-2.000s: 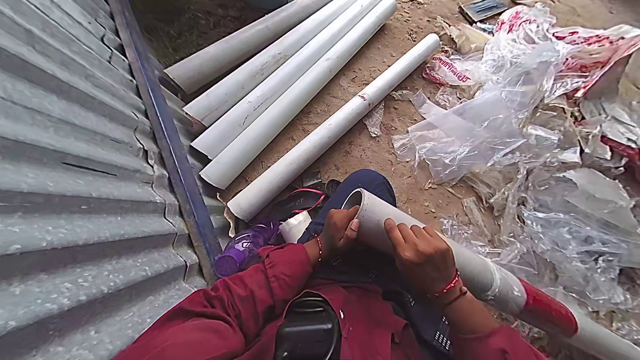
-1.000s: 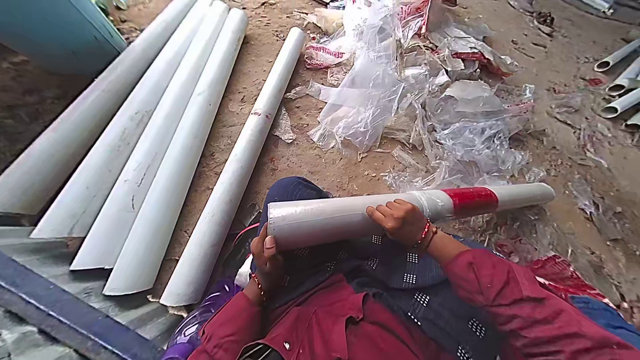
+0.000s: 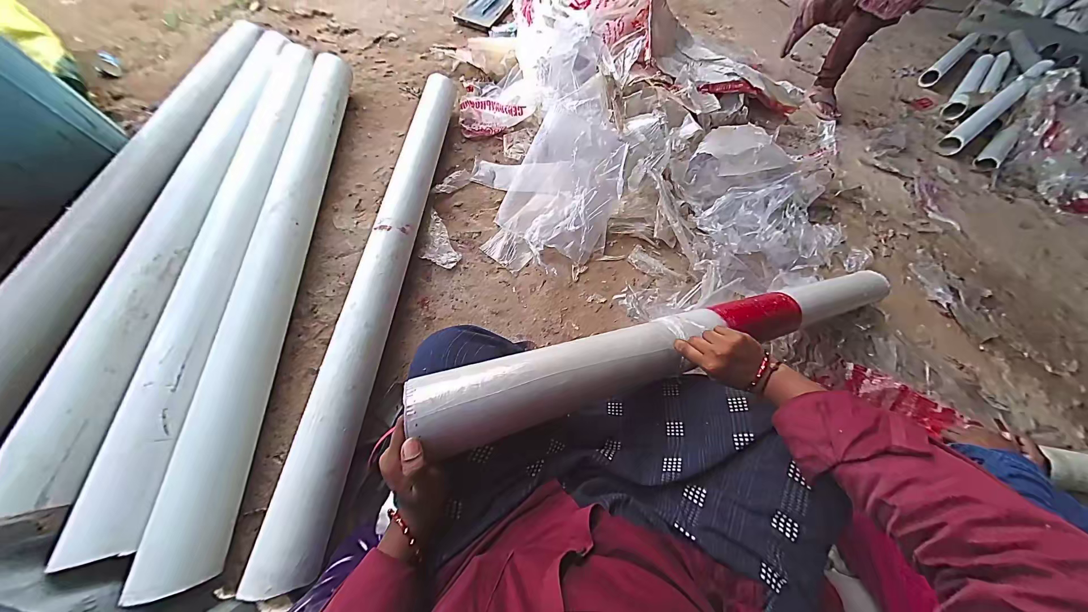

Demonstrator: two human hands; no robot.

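Across my lap lies a grey-white plastic pipe [image 3: 544, 387] with a red band [image 3: 759, 316] around it and clear film wrapped over part of its surface. My left hand [image 3: 415, 476] grips its near end at the left, thumb on the outside and the other fingers partly hidden. Further along, just before the red band, my right hand [image 3: 722, 353] holds the pipe's side and pinches at the clear film. To the left, a separate white pipe [image 3: 365, 314] lies on the dirt, not touching the one I hold.
Several white pipes [image 3: 246, 331] lie side by side at the left, near a blue container [image 3: 51, 127]. Crumpled clear plastic film [image 3: 569, 170] covers the ground ahead. Smaller pipes [image 3: 994, 106] lie far right; a person's leg [image 3: 837, 51] is near them. Another person's hand [image 3: 1030, 450] is at the right edge.
My right hand has moved along the pipe from near its end to beside the red band. My left hand stays at the end. The view has swung right.
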